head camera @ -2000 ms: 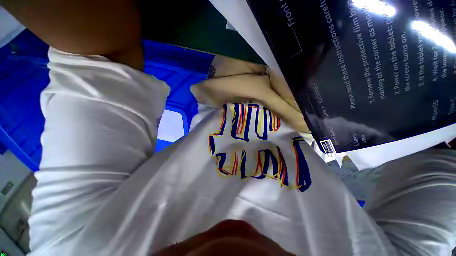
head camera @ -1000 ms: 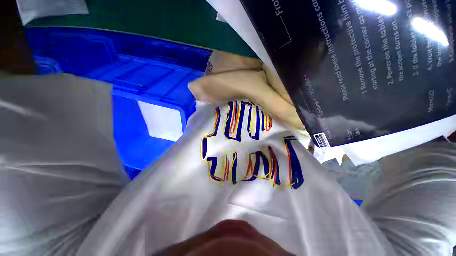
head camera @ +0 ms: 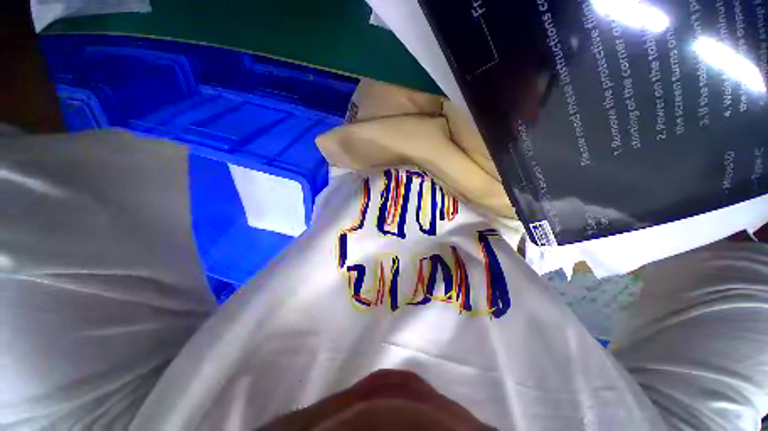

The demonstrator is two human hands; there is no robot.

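Observation:
A glossy black sheet or tablet with printed white instructions (head camera: pixel 623 135) lies at the upper right, cut off by the picture's edge, with strong lamp reflections on it. A small white barcode label (head camera: pixel 541 233) sits at its near corner. White backing material (head camera: pixel 674 240) sticks out along its near and left sides. Neither my left hand nor my right hand shows; only the sleeves are seen at both sides.
The dark green bench mat (head camera: pixel 253 29) runs along the top. A blue crate (head camera: pixel 244 126) stands at the left below the bench edge, with a white sheet or panel (head camera: pixel 269 200) at it. A translucent pouch corner (head camera: pixel 93 10) shows at the top left. Beige trousers lie under the bench edge.
Since two seconds ago the bare arm at the upper left has moved away and its sleeve has dropped lower left, uncovering the mat and crate. The black sheet looks nearly unchanged.

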